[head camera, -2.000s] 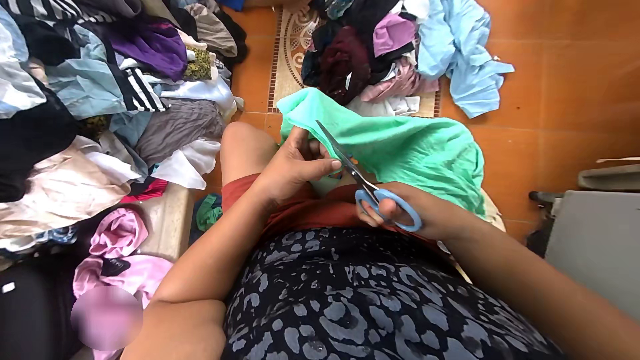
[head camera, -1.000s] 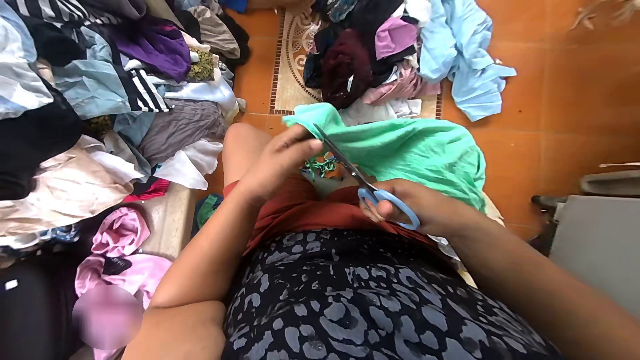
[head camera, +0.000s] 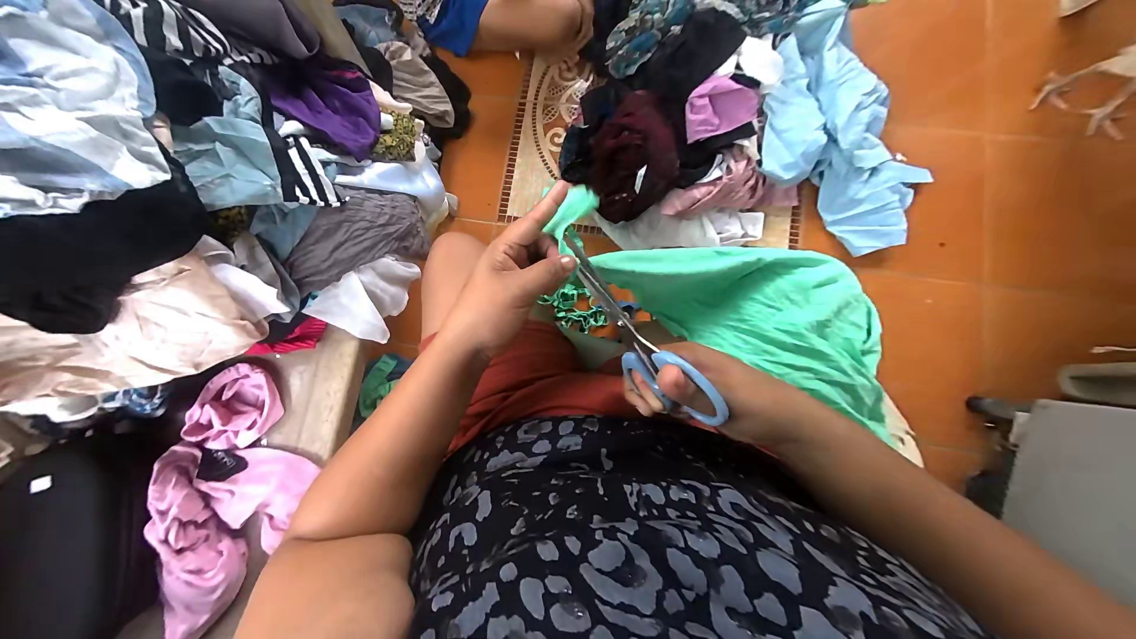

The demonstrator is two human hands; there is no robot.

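My right hand (head camera: pixel 679 382) grips the blue handles of a pair of scissors (head camera: pixel 628 330), a finger and thumb through the loops. The metal blades point up and left, nearly together, with their tips at the green cloth beside my left fingers. My left hand (head camera: pixel 515 275) pinches a small part of the light green cloth (head camera: pixel 763 297) between thumb and fingers, the index finger stretched out. The rest of that cloth spreads over my lap and to the right. Below the blades lie thin green cut scraps (head camera: pixel 575 309), partly hidden by my left hand.
Mixed garments are heaped at the left, with a pink cloth (head camera: pixel 232 406) on a pale ledge (head camera: pixel 311 399). Ahead lies another heap with a maroon cloth (head camera: pixel 635 155) and a light blue cloth (head camera: pixel 830 133). Another person's leg (head camera: pixel 524 25) shows at the top. A grey object (head camera: pixel 1074 497) stands at the right.
My left hand has moved up, lifting the green cloth's edge, which stands apart from the main piece. The scissors stay in my right hand. A bird's feet have come in at the upper right.
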